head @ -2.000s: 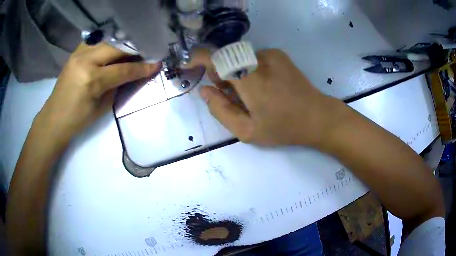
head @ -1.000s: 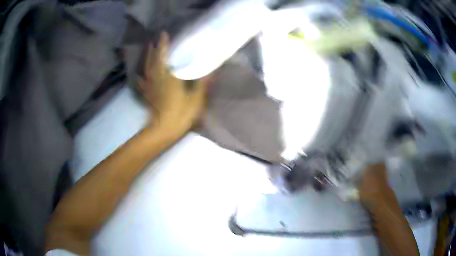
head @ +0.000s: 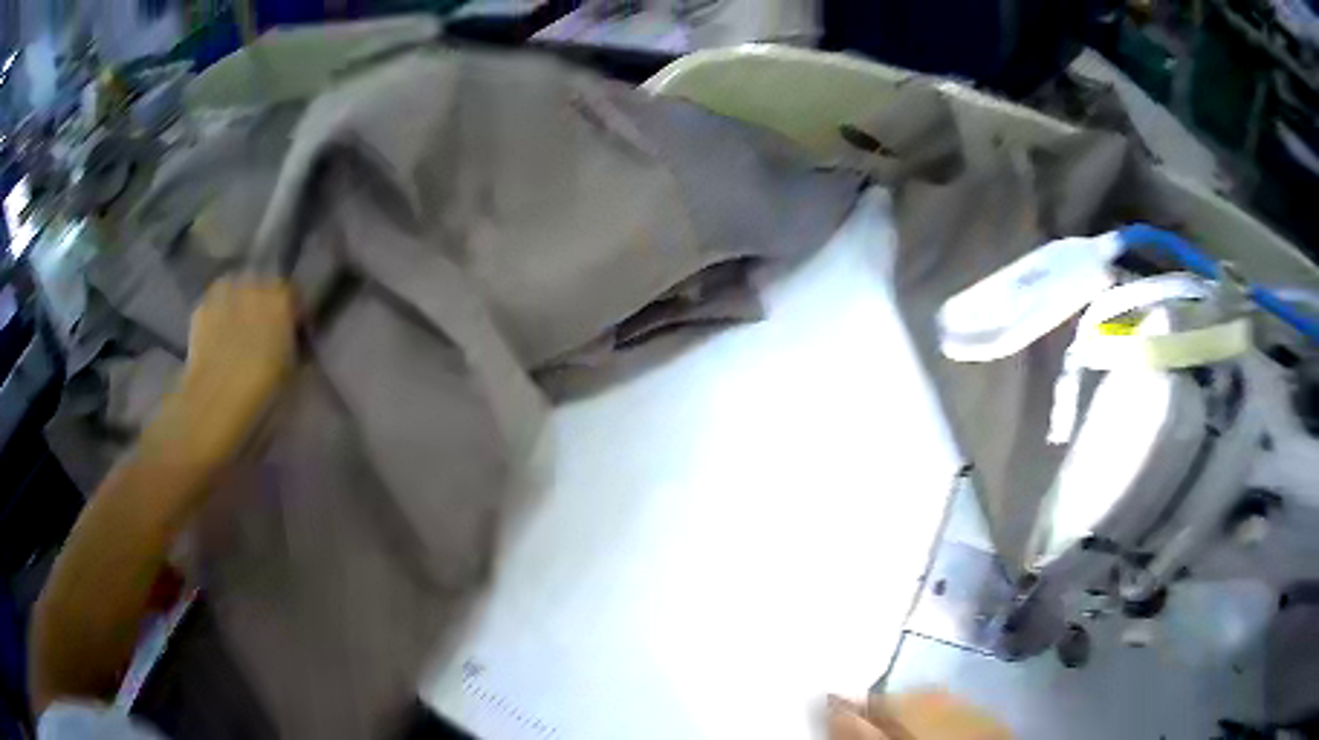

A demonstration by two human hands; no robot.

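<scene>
A large grey-brown cloth pile [head: 579, 217] lies on the left of the white table and hangs over its front edge. My left hand [head: 246, 336] is on the cloth at the far left, its fingers hidden behind a fold, so its hold cannot be told. Another grey-brown piece [head: 955, 289] runs from the back of the table down to the needle area of the white sewing machine [head: 1136, 448]. My right hand [head: 919, 714] is cut off by the bottom edge beside the machine bed; its grip cannot be told.
A long white lamp [head: 1020, 301] on a blue neck hangs above the machine. The pale grey machine bed [head: 948, 600] is at the right. The white tabletop [head: 694, 506] has printed ruler marks at its front edge. A pale curved rim [head: 781, 90] runs behind the table.
The view has swung left, bringing the cloth pile into sight. My left hand has moved from cloth beside the machine to the pile. My right hand has left the machine's right side for the bed's front.
</scene>
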